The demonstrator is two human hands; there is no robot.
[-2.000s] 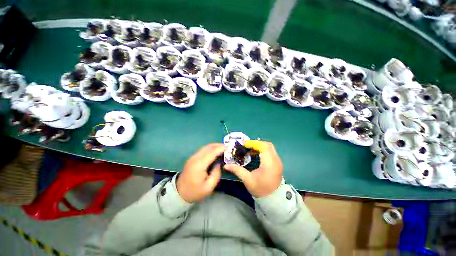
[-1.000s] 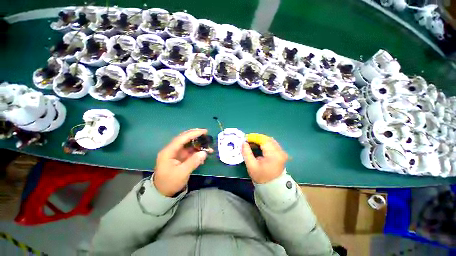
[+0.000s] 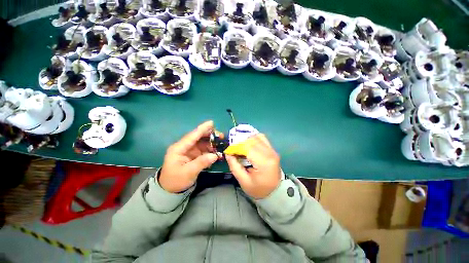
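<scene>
My left hand [image 3: 186,158] holds a dark camera module [image 3: 218,142] between thumb and fingers, over the bench's front edge. My right hand [image 3: 258,165] holds a yellow-handled tool [image 3: 239,149], its near end close to the module; the tip cannot be made out. A white housing [image 3: 241,133] lies just behind my right fingers, partly hidden by them. A thin dark and yellow lead wire [image 3: 232,117] sticks up behind it.
Filled housings [image 3: 172,75] stand in rows at the back. Stacked housings [image 3: 433,119] rise at right. A housing with a hanging module [image 3: 106,127] and a white pile [image 3: 38,111] lie at left. A red stool [image 3: 87,192] is lower left.
Two seconds ago both hands held the housing with dark parts in it; then the module came apart in my left hand. Now my right hand has left the housing and brought the yellow tool to the module.
</scene>
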